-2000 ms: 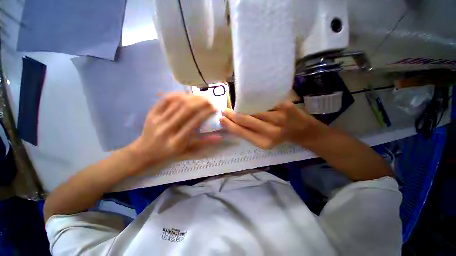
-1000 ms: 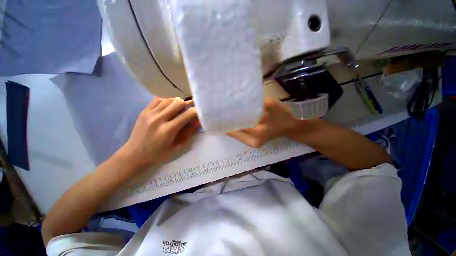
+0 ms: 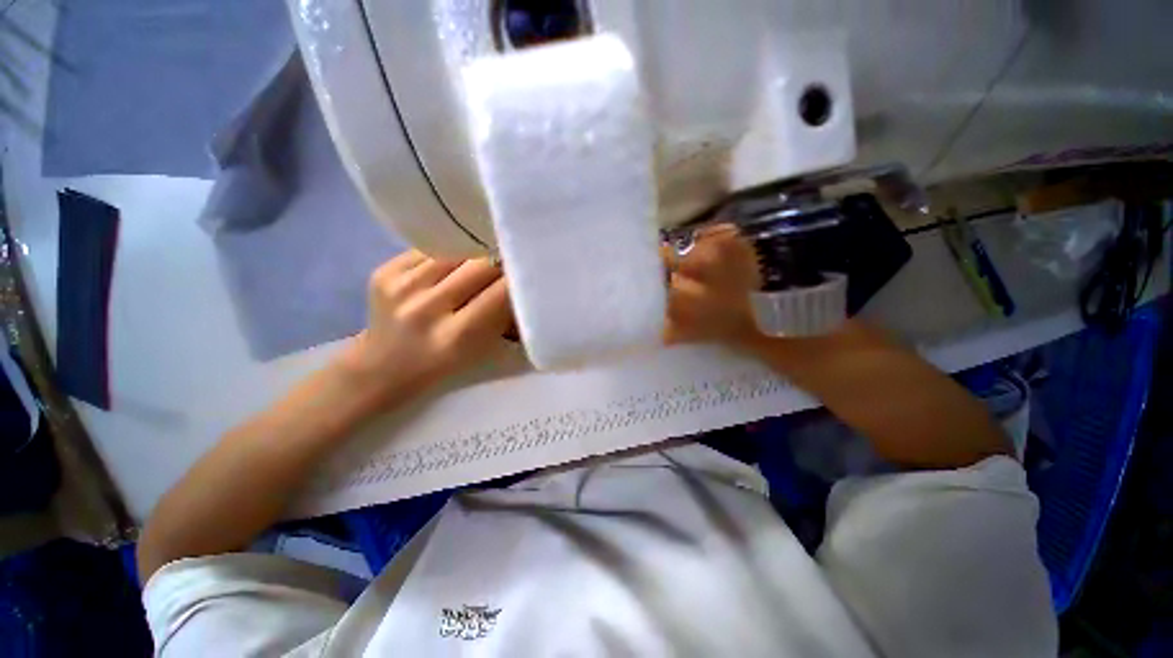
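The white sewing machine head (image 3: 720, 116) fills the upper middle, and its white block hides the needle area. A grey fabric panel (image 3: 302, 276) lies left of the head, its upper part folded and rumpled. My left hand (image 3: 444, 309) lies palm down at the left of the white block, fingers bent, fingertips hidden beneath the head. My right hand (image 3: 710, 289) is at the right of the block, partly behind the machine's metal parts, its fingertips hidden. What either hand holds cannot be seen.
Grey sheets (image 3: 129, 90) lie at the upper left, a dark navy stack (image 3: 86, 298) at the far left. A black phone-like object (image 3: 875, 251) lies under the arm, with a green-yellow tool (image 3: 975, 270) right of it. A blue basket (image 3: 1093, 437) stands below the table edge.
The grey panel's upper part has become folded and rumpled. Compared with the earliest frame, both hands are closer in under the machine head. The camera view has shifted.
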